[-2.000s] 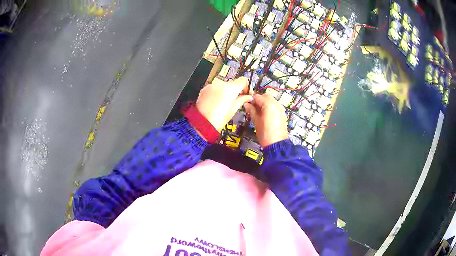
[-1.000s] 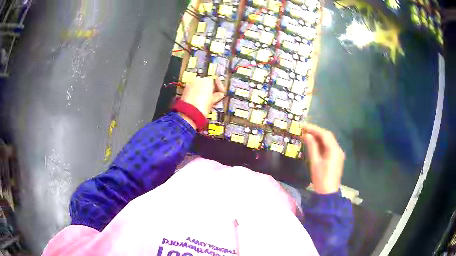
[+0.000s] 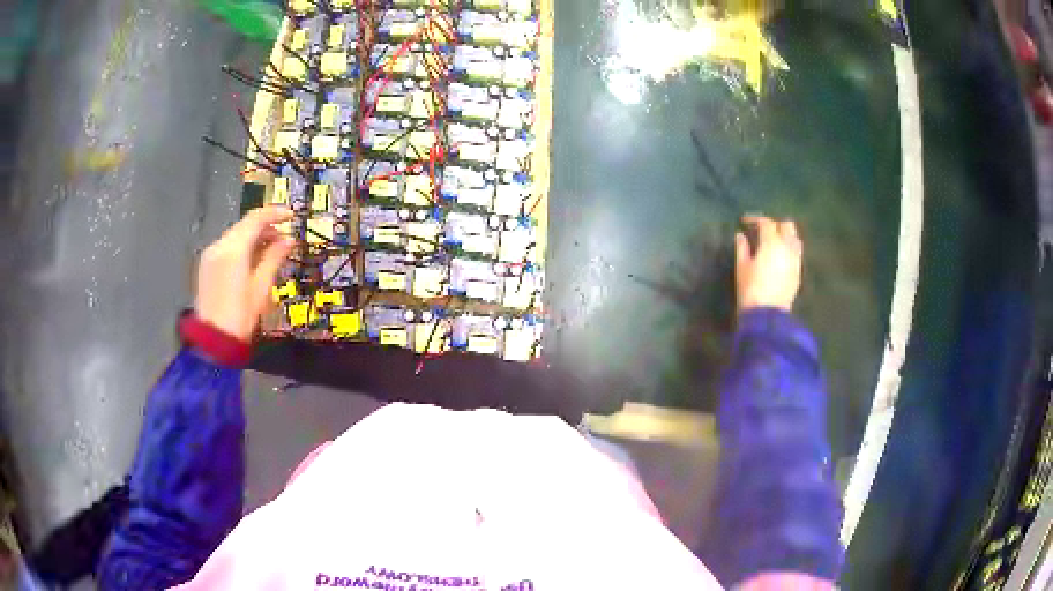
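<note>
The tray point(image 3: 543, 208) of small circuit boards point(image 3: 398, 188) stands left of the middle, in tight rows. Yellow-taped blocks point(image 3: 346, 324) show at its near left corner. Black lead wires point(image 3: 248, 81) stick out over its left edge, and red lead wires point(image 3: 437, 69) lie across the rows. My left hand point(image 3: 245, 271) is at the tray's near left edge, fingers spread beside the boards, with nothing visible in it. My right hand point(image 3: 770, 263) is over the mat, well right of the tray, fingers curled. A thin dark lead shows near its fingertips; whether it is held is unclear.
The dark green bench mat point(image 3: 647, 335) has a white line point(image 3: 906, 231) at the right. A ragged yellow tape patch point(image 3: 745, 44) lies at the top right, beside bright glare. A pale strip point(image 3: 652, 424) lies at the near edge. Grey floor point(image 3: 116, 254) is at the left.
The view has shifted, so the tray appears further left. My hands were together over the boards, then parted. My right hand has moved right, away from the tray; my left stays by its left side.
</note>
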